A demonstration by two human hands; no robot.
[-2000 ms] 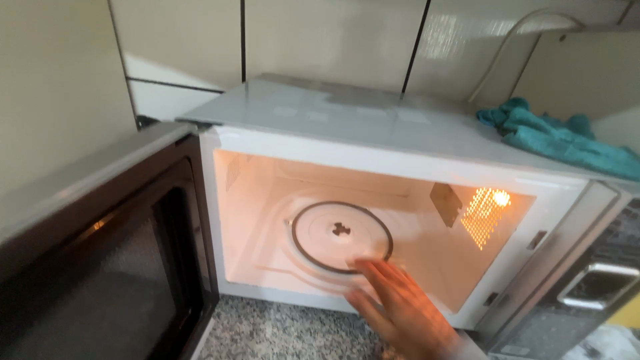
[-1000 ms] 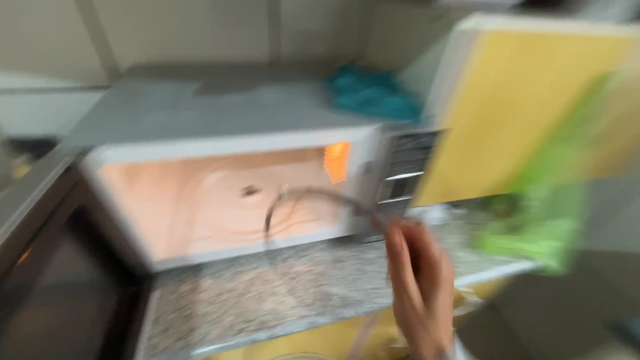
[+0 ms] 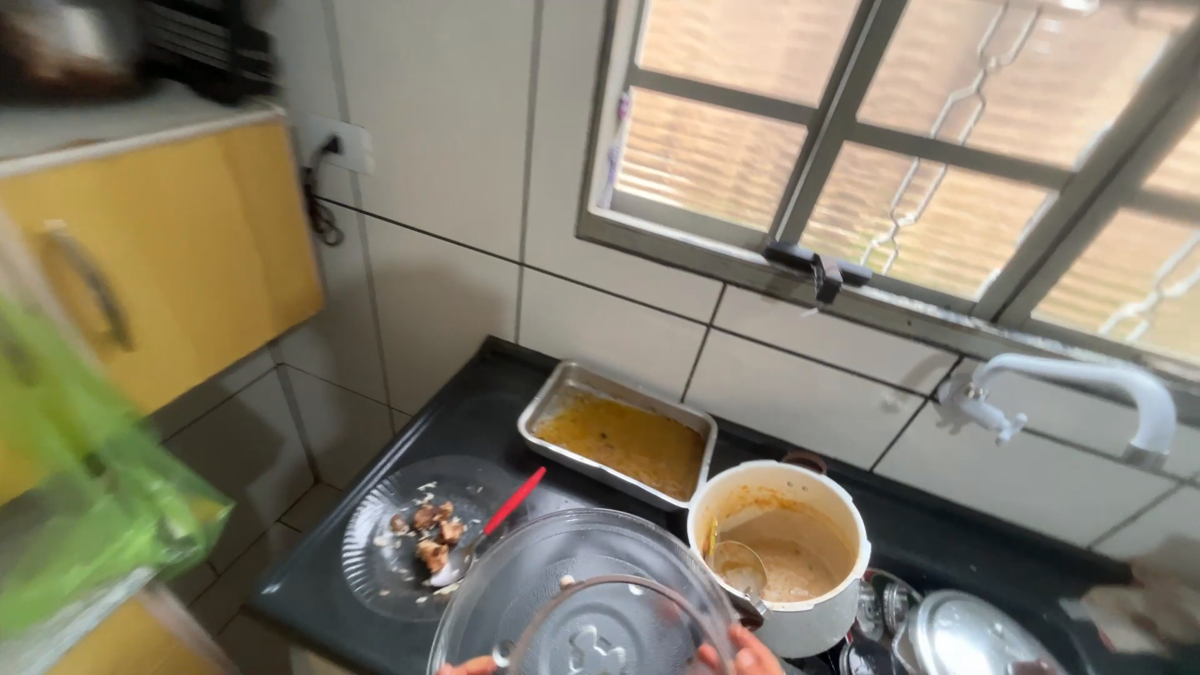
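Note:
At the bottom of the head view, my left hand (image 3: pixel 471 667) grips the left edge of a round glass microwave turntable plate (image 3: pixel 525 553). My right hand (image 3: pixel 750 653) is at its right side, with the roller ring (image 3: pixel 562 600) lying over the plate and touching the fingers. A clear plate with food scraps (image 3: pixel 375 572) and a red-handled utensil (image 3: pixel 516 502) lies to the left. Behind stands a rectangular metal baking pan (image 3: pixel 614 436) with yellowish residue. A pot (image 3: pixel 816 623) with brownish liquid and a ladle (image 3: pixel 741 562) is to the right.
A white faucet (image 3: pixel 1078 370) juts from the tiled wall at right, below a metal-framed window (image 3: pixel 694 230). A lidded metal pot (image 3: pixel 975 637) is at bottom right. A yellow cabinet (image 3: pixel 187 253) and a green plastic bag (image 3: pixel 103 469) are at left. The dark countertop (image 3: pixel 319 572) has an edge at left.
The view has swung from the open microwave to the sink counter. The ring was in the microwave, then in my right hand; now it is over the glass plate, and my left hand has come into view.

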